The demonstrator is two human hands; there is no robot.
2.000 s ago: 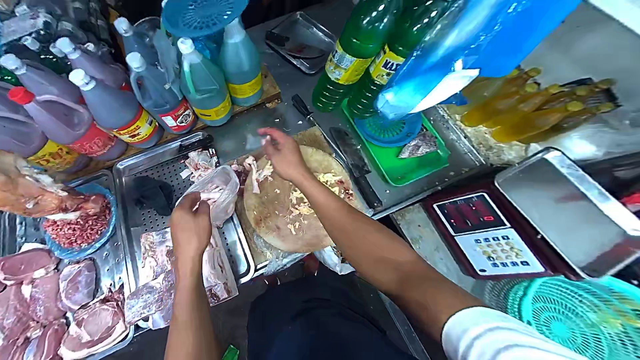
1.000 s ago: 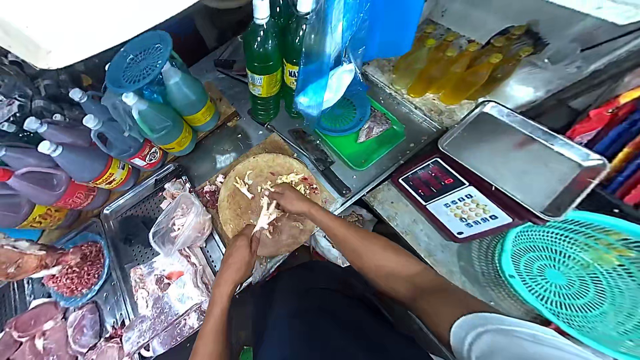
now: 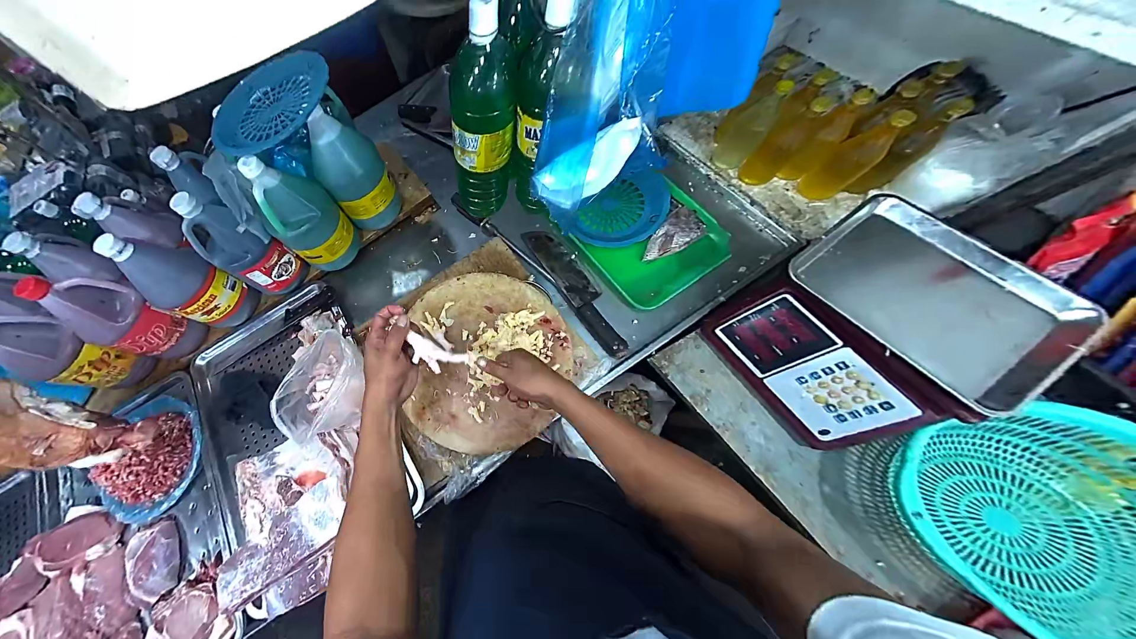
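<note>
My left hand [image 3: 391, 355] grips one end of a pale chicken foot [image 3: 435, 351] over the left part of a round wooden chopping block [image 3: 470, 422]. My right hand [image 3: 524, 377] pinches the foot's other end above the block. Small yellow scraps [image 3: 515, 337] lie scattered over the wood around and behind my right hand. A cleaver [image 3: 572, 288] with a dark handle rests just beyond the block on the right. Left of my left hand, a clear plastic bag [image 3: 324, 390] with pale meat pieces sits on a perforated metal tray [image 3: 235, 377].
Sauce bottles [image 3: 191, 284] stand at the left, with ground meat [image 3: 155, 461] and meat slices [image 3: 89, 568] nearer. Green bottles [image 3: 484, 124] and a green tray [image 3: 652, 275] are behind the block. At the right are a digital scale [image 3: 825, 373], its metal pan [image 3: 941, 302] and a turquoise basket [image 3: 1003, 519].
Two seconds ago my left hand was at the plastic bag; it has since moved right to the block. My right hand has come down from the block's far edge, and both hands now hold the foot.
</note>
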